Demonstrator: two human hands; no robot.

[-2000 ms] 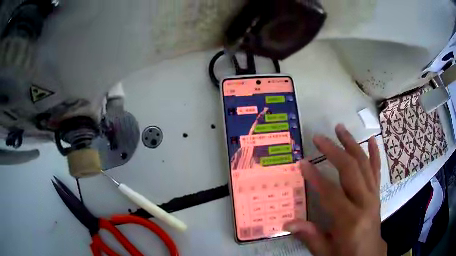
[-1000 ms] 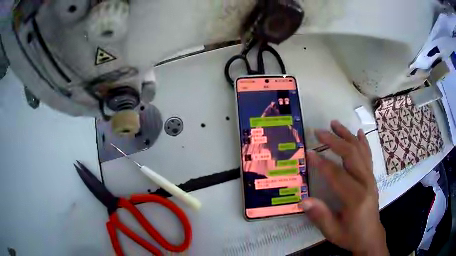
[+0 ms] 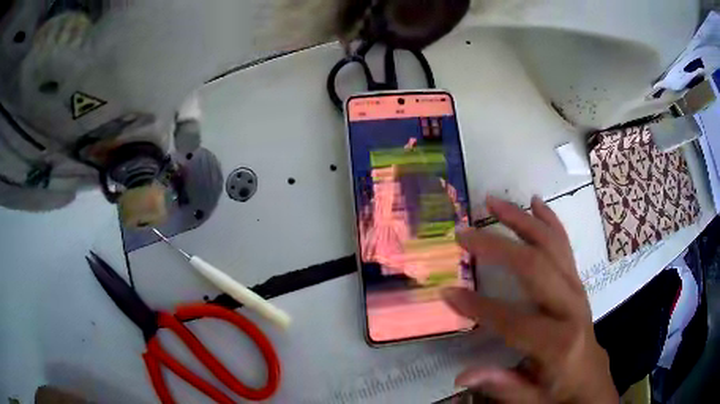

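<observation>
A smartphone [image 3: 412, 221] lies face up on the white sewing table, its lit pink screen showing blurred green and pink bands. My right hand [image 3: 537, 292] is at the phone's right edge, fingers spread, one fingertip over the lower right of the screen. It holds nothing. My left hand is not in view. A white-handled awl [image 3: 239, 290] lies left of the phone, its thin point toward the machine's needle area. Orange-red-handled scissors [image 3: 185, 347] lie beside it at the lower left, dark blades pointing up-left.
The sewing machine head [image 3: 75, 134] stands at the left, and its arm crosses the top. Black-handled scissors [image 3: 382, 71] lie behind the phone. A patterned brown and cream piece [image 3: 643, 189] lies at the right by a small white piece [image 3: 571, 158]. Dark cloth shows below the table's right edge.
The screen went from a chat with a keypad to a full chat, and now shows blurred content. My right hand stays beside the phone, a fingertip now over the screen. The view has shifted.
</observation>
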